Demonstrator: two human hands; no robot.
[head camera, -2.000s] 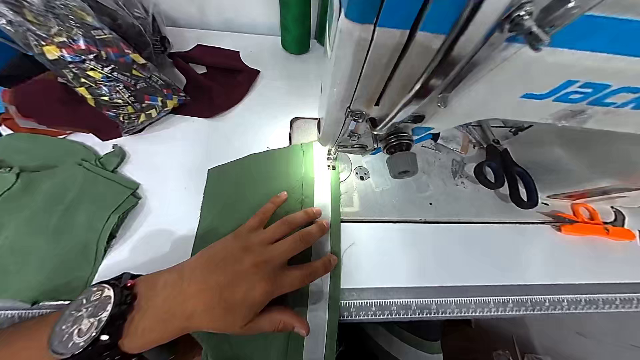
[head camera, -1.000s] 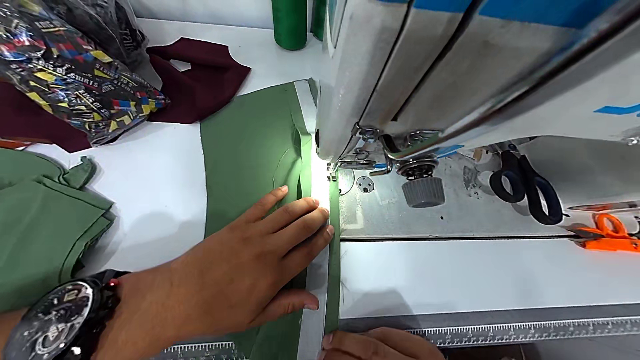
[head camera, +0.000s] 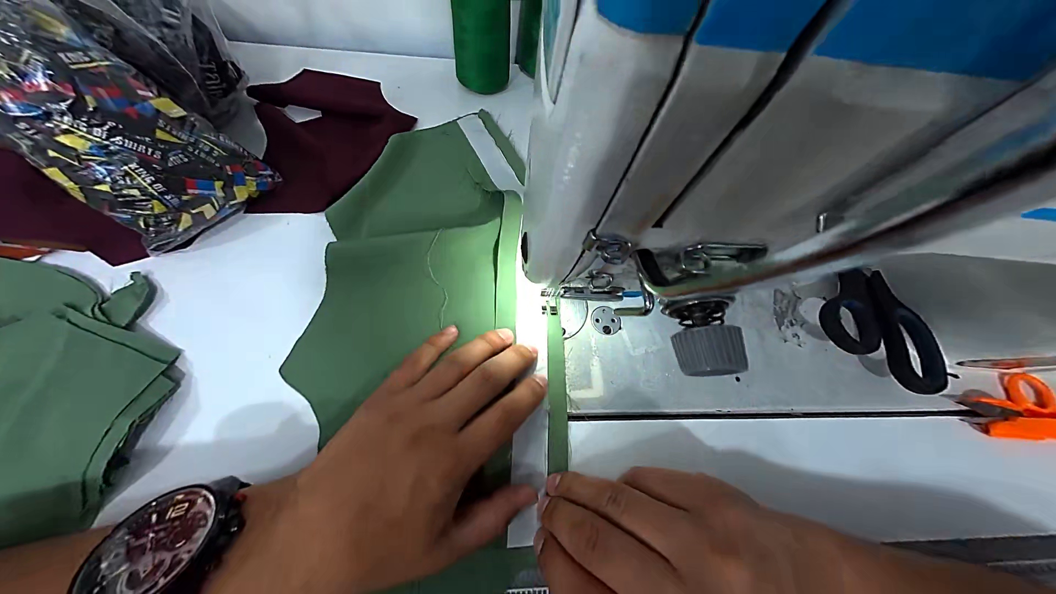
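Observation:
A green fabric piece (head camera: 388, 280) lies under the presser foot (head camera: 551, 299) of a sewing machine (head camera: 660, 148). Along its right edge runs a white strip (head camera: 530, 445) beside a narrow green fold (head camera: 558, 396). My left hand (head camera: 429, 445), a watch on its wrist, lies flat on the fabric and strip, fingertips just below the foot. At the strip's lower end, the fingertips of my right hand (head camera: 652, 528) pinch the folded edge. Whether the needle is down in the cloth cannot be seen.
Stacked green pieces (head camera: 74, 388) lie at left, behind them maroon pieces (head camera: 322, 140) and a printed plastic bag (head camera: 124, 124). Green thread cones (head camera: 482, 45) stand at the back. Black-handled scissors (head camera: 887, 330) and orange-handled snips (head camera: 1023, 412) lie right of the foot.
The green fabric has moved away from me past the presser foot, and more of it shows beyond. My right hand, out of view two seconds ago, has come in at the folded edge.

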